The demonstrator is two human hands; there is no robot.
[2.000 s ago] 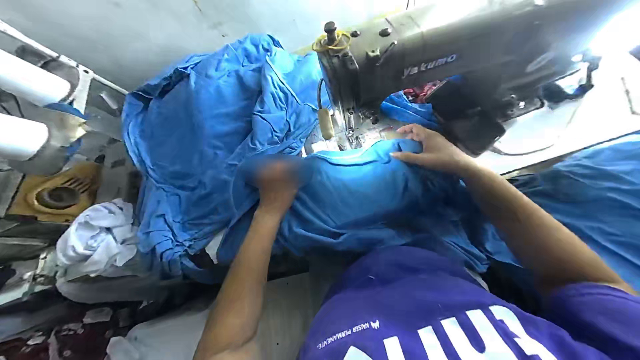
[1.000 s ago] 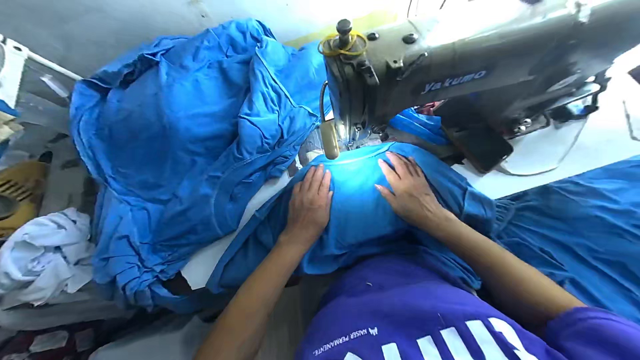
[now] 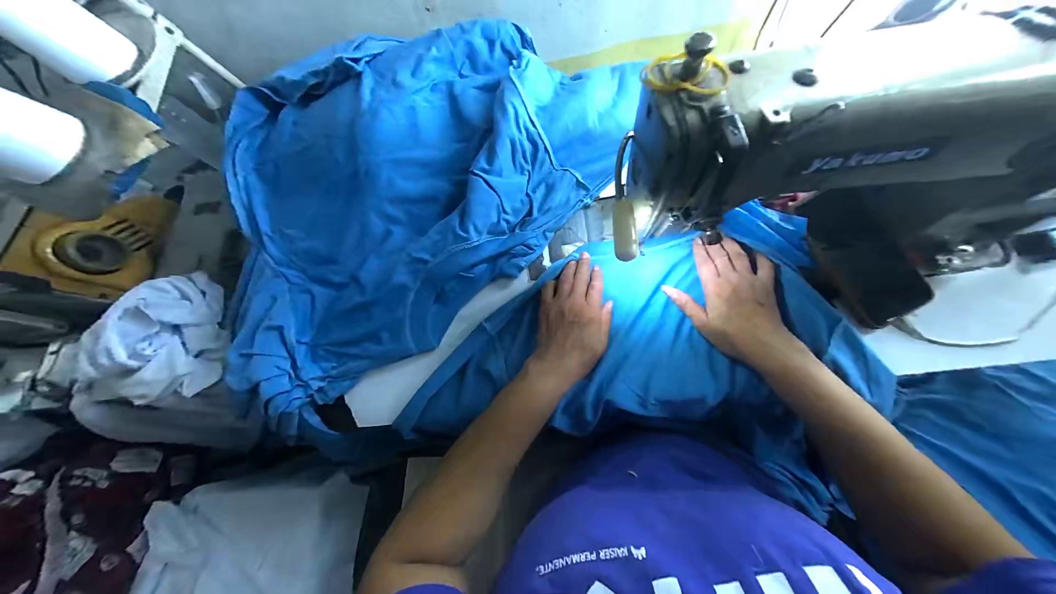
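Note:
A blue knit garment [image 3: 652,346] lies under the needle area of a Yakumo sewing machine [image 3: 825,140], its upper edge running along the presser foot. My left hand [image 3: 575,318] rests flat on the garment, left of the needle area, fingers pointing up to its edge. My right hand [image 3: 730,293] lies on the cloth just below and right of the needle area, thumb spread out to the left. The needle and presser foot are mostly hidden behind the machine head and a small hanging lever. Neither hand visibly grips the cloth.
A heap of blue garments [image 3: 371,181] covers the left side of the white table [image 3: 412,384]. More blue fabric [image 3: 990,437] lies at the right. White cloth [image 3: 157,338], a yellow machine part [image 3: 91,247] and white thread cones [image 3: 37,136] are at the far left.
My left hand was near the heap, left of the machine, two seconds ago and now lies flat closer to the needle area. My right hand has moved left and rests on the garment.

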